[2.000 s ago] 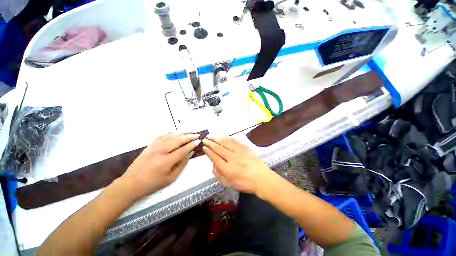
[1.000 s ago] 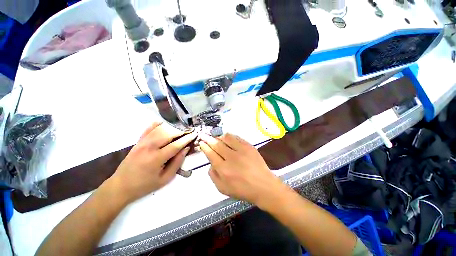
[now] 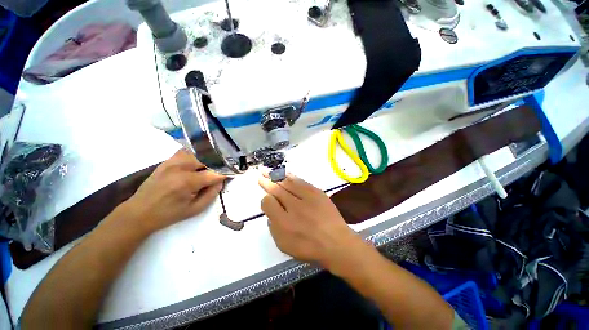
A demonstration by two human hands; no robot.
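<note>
A long dark brown strip (image 3: 97,205) lies across the left of the table, its right end hidden under my left hand (image 3: 174,190). The left fingertips are closed on it just left of the presser foot (image 3: 270,158). My right hand (image 3: 303,218) is on the other side, fingertips at the foot; what they hold is hidden. A small brown scrap (image 3: 230,223) lies below the needle area. A second brown strip (image 3: 445,161) lies flat at the right. The sewing machine (image 3: 258,80) has a curved shiny guard (image 3: 205,132) at its head.
Snips with yellow and green loops (image 3: 358,155) lie under the machine arm. A black strip (image 3: 384,58) drapes over it. A plastic bag (image 3: 32,187) is at the left, pink cloth (image 3: 87,51) behind. Measuring tape (image 3: 258,283) runs along the front edge. Dark garments (image 3: 529,225) are heaped at right.
The view has moved closer to the machine. Both hands have moved up to the presser foot, then apart, the left hand shifting left. The small scrap now shows more fully below them.
</note>
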